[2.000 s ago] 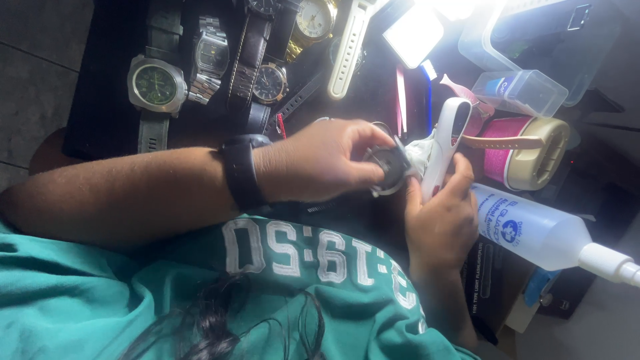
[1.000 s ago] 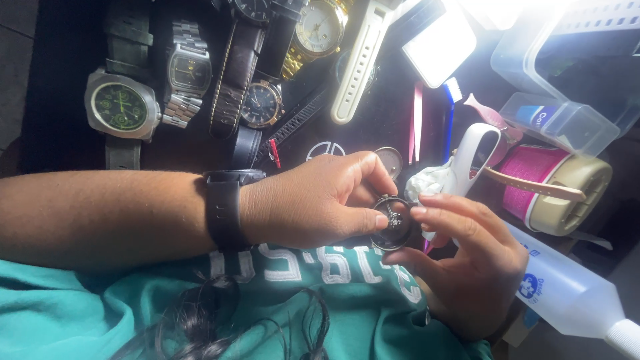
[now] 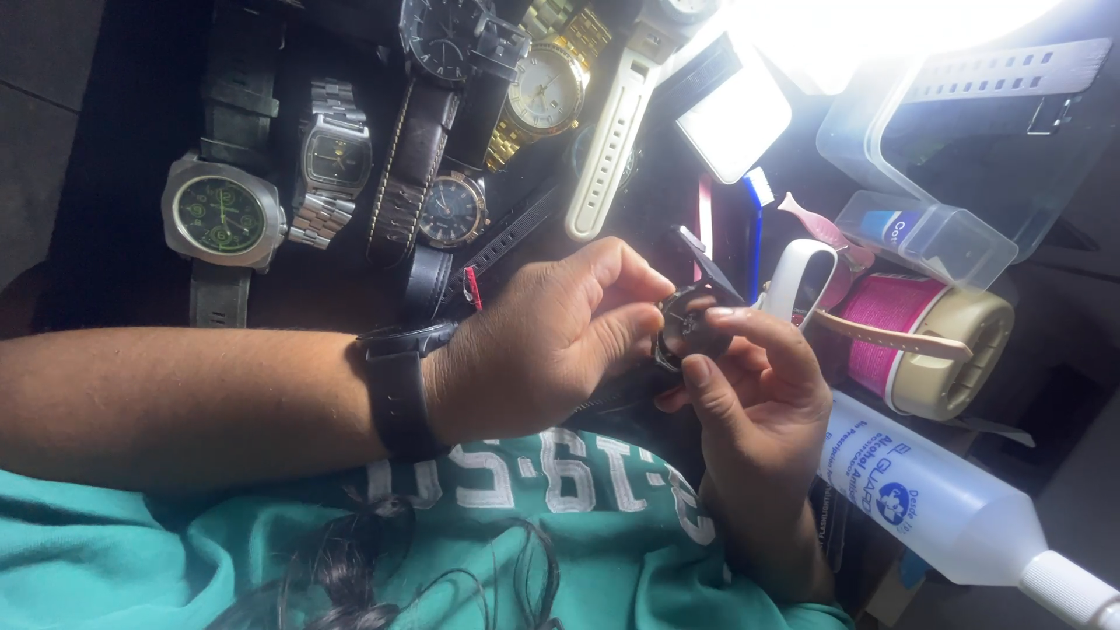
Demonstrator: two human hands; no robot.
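Note:
A round dark watch case point(image 3: 687, 325) is gripped at its rim by both hands. My left hand point(image 3: 547, 337) pinches its left edge between thumb and fingertips. My right hand point(image 3: 757, 385) has the index finger on its upper right rim, with the thumb just below. A dark flat piece point(image 3: 710, 267), perhaps a strap or cover, stands up behind the case; whether it is joined cannot be told. Close behind my right fingers is a white looped band or device point(image 3: 798, 278), partly hidden. A black watch point(image 3: 402, 389) is worn on my left wrist.
Several wristwatches lie upper left, including a green-dial watch point(image 3: 223, 217) and a gold watch point(image 3: 544, 86). A white strap point(image 3: 604, 144), blue-handled brush point(image 3: 754, 241), clear plastic box point(image 3: 962, 241) and pink spool point(image 3: 897, 332) lie beyond my hands. An alcohol bottle point(image 3: 941, 499) is at right.
My right hand has shifted from beside the white looped object to the watch case, which both hands now hold. Its fingers have spread along the rim. The view has moved closer.

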